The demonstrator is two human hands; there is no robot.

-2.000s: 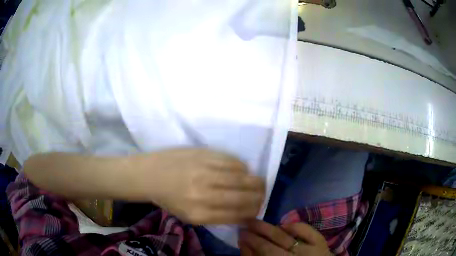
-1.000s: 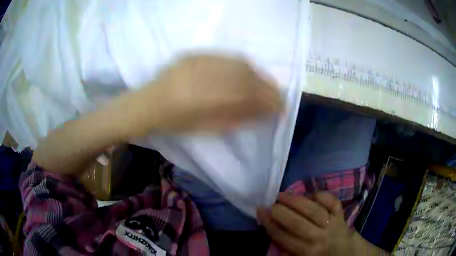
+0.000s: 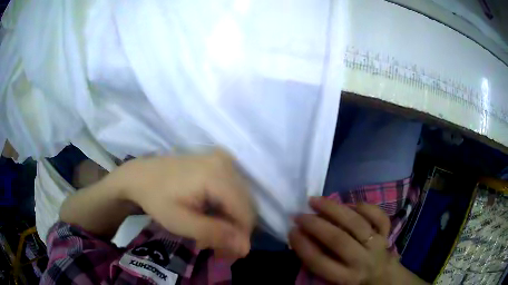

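Note:
The white fabric piece (image 3: 184, 72) lies over the table and hangs towards my lap. Its folded edge (image 3: 326, 128) runs down the right side as a straight double strip. My right hand (image 3: 342, 239), with a ring, pinches the lower end of this edge between thumb and fingers. My left hand (image 3: 192, 200) is blurred, with curled fingers, at the cloth's lower border left of my right hand. Whether it grips any cloth cannot be told.
The table front (image 3: 412, 67) carries a printed measuring scale, right of the cloth. A yellow-rimmed basket (image 3: 479, 234) stands at the lower right. A dark slim object (image 3: 486, 8) is at the top right edge. Plaid sleeves and my lap lie below the cloth.
My left hand has swept up along the cloth near the folded edge, then back down and left. My right hand has risen slightly and keeps its pinch on the cloth's end.

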